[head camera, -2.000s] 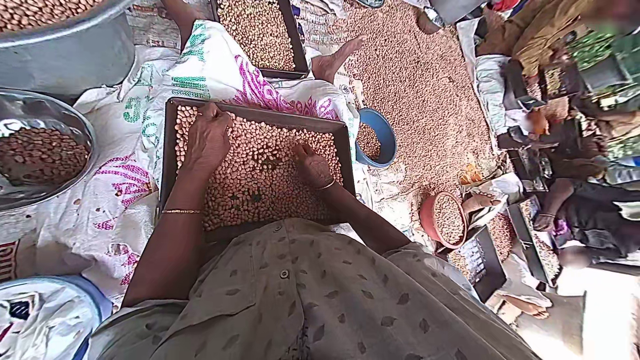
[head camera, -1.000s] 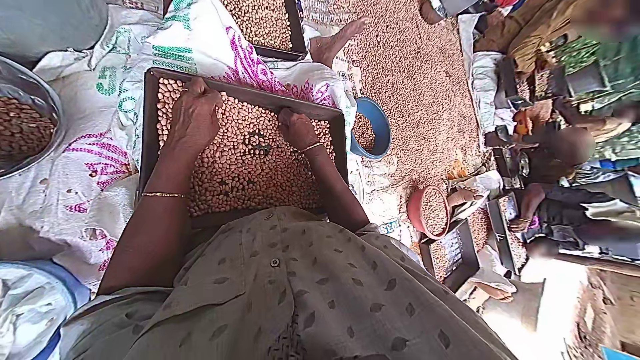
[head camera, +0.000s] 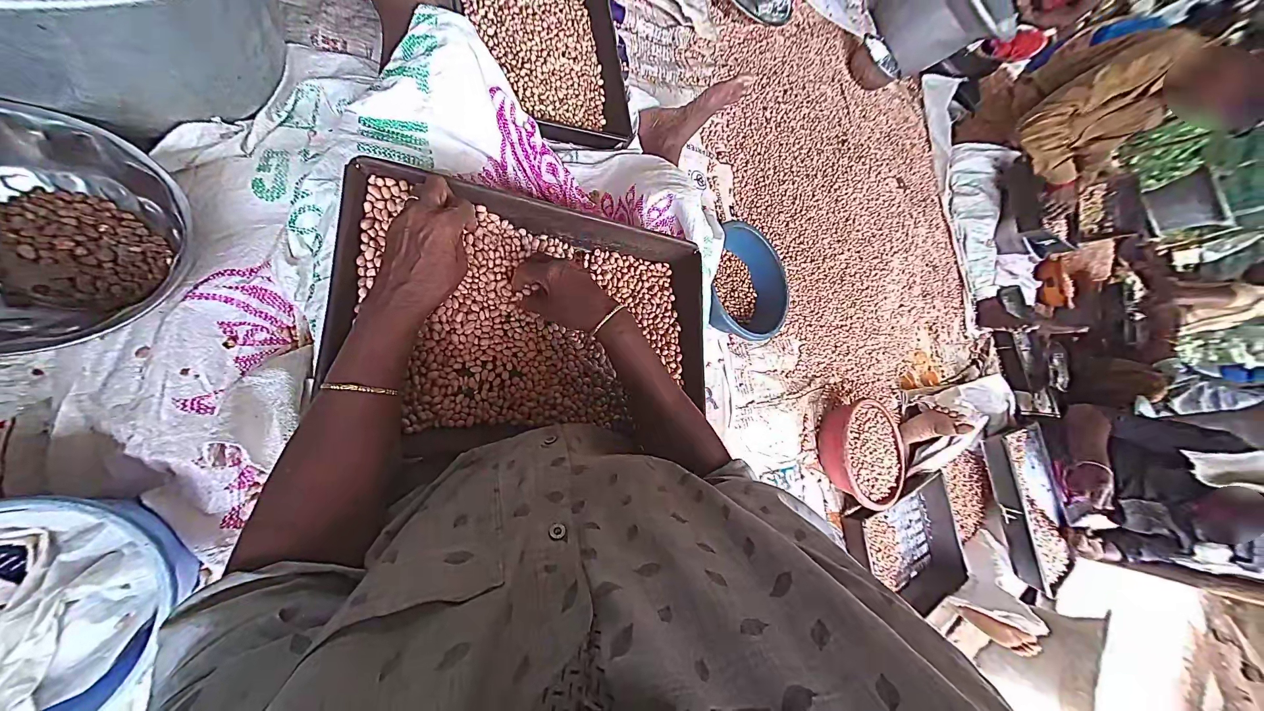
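Note:
A dark rectangular tray (head camera: 691, 336) lies against my body, full of pale, pinkish-brown nuts or beans (head camera: 484, 341). Over its upper left part is my left hand (head camera: 428, 242), fingers bent down at the nuts near the far rim. My right hand (head camera: 561, 291) is curled low over the middle of the nuts, its thumb and fingertips drawn together. Whether either hand pinches a nut is too small to tell. Each wrist wears a thin bangle. Beneath and around the tray spreads a white woven sack (head camera: 247, 326) with green and magenta print.
Steel basin (head camera: 178, 237) of darker nuts and large grey tub (head camera: 197, 59) at left; blue-rimmed container (head camera: 183, 553) lower left. Blue bowl (head camera: 770, 281) right of the tray, red bowl (head camera: 829, 444) farther right. Another tray (head camera: 617, 79) and a bare foot beyond; nuts (head camera: 839, 197) cover the ground. People sit at right.
My right hand has moved from the far rim back toward the tray's middle since one second ago. The dark gap among the nuts there no longer shows. My left hand stays near the far left rim.

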